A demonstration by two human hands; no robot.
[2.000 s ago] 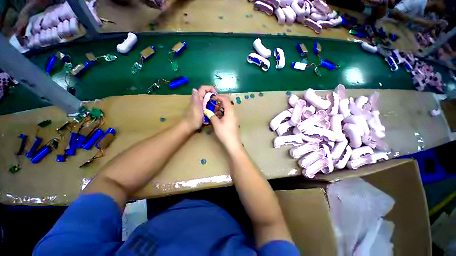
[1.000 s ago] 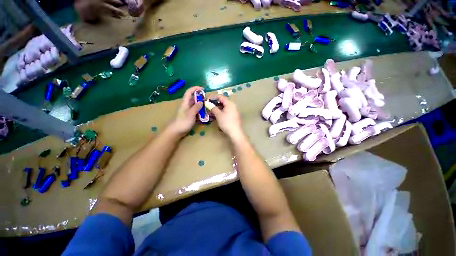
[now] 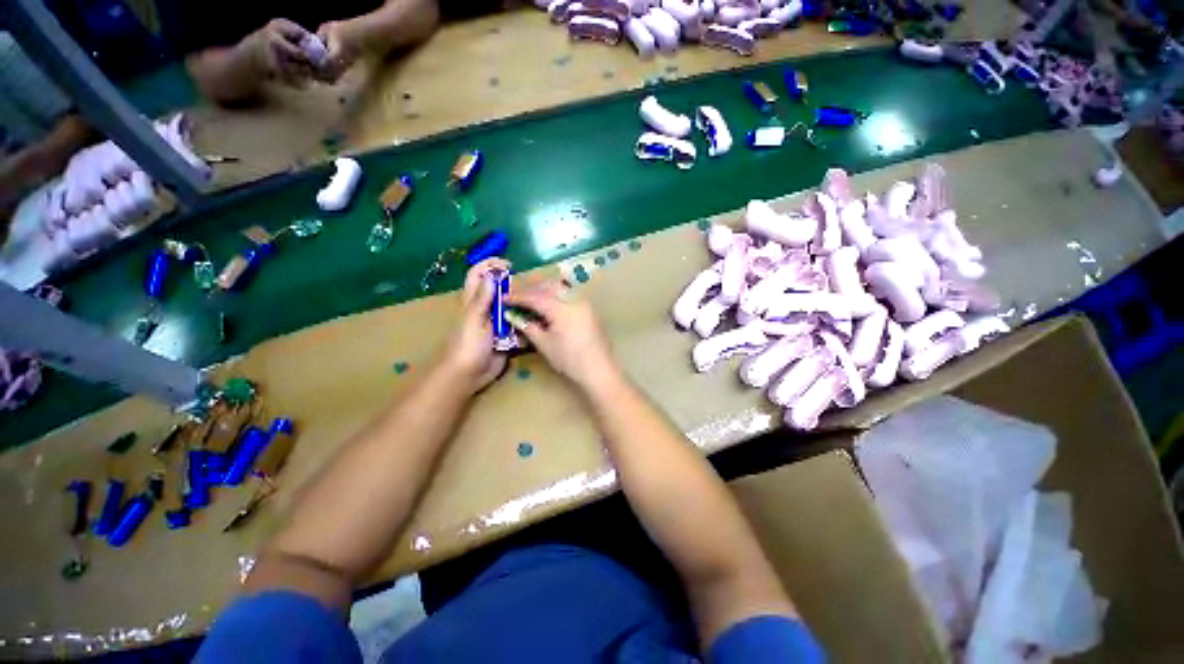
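Observation:
My left hand [image 3: 475, 340] holds a part-filled housing [image 3: 501, 311] upright near the belt-side edge of the bench. A long blue battery shows inside its pale shell. My right hand [image 3: 561, 327] is at the housing's right side, its fingers on a small dark green piece, perhaps the circuit board, partly hidden by the fingers. Blue batteries [image 3: 247, 454] wired to green circuit boards [image 3: 238, 389] lie clustered on the bench at left. A large pile of pale pink housing shells [image 3: 896, 288] lies at right.
A green conveyor belt [image 3: 584, 169] crosses ahead, carrying battery sets, a white shell [image 3: 339, 184] and several housings [image 3: 665, 149]. A metal post [image 3: 98, 91] stands at left. An open carton [image 3: 1039, 402] with a plastic liner [image 3: 961, 467] is at lower right. Another person's hands [image 3: 305, 52] work opposite.
The view has shifted. My left hand has turned the housing so its open side with the blue battery faces up. My right fingers have moved from around the housing to the green piece at its right side.

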